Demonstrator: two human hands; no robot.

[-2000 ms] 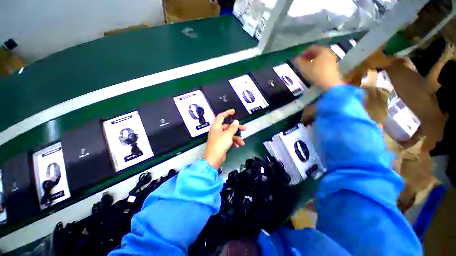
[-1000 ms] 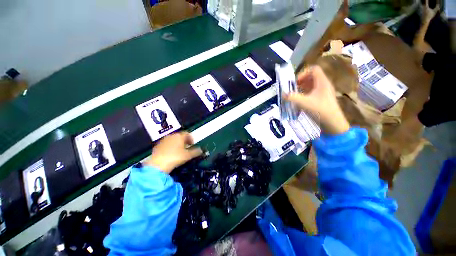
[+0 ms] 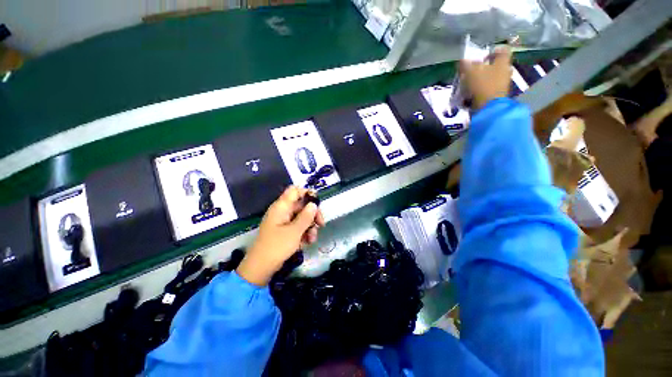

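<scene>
My left hand (image 3: pixel 284 232) is at the belt's near rail, its fingers closed on a small black cable bundle (image 3: pixel 311 199). Just beyond it, another cable (image 3: pixel 320 176) lies on the white leaflet (image 3: pixel 301 153) in a black box. My right hand (image 3: pixel 486 76) is blurred, raised over the far right of the belt, holding white leaflets (image 3: pixel 474 50) at its fingertips. Boxes to the left show leaflets with black cables on them (image 3: pixel 205 197). The box right of my left hand shows a leaflet (image 3: pixel 386 134) with no cable on it.
A heap of black cables (image 3: pixel 346 294) lies on the near ledge, beside a fanned leaflet stack (image 3: pixel 435 234). A slanting metal post (image 3: pixel 582 62) crosses the right side. White plastic bags (image 3: pixel 508 20) lie beyond the belt. Brown paper (image 3: pixel 600 276) and leaflet bundles (image 3: pixel 594 197) are at right.
My left hand has moved from the heap's edge to the belt, now with a cable. My right hand has carried leaflets from the stack up and over the belt. The camera view has shifted.
</scene>
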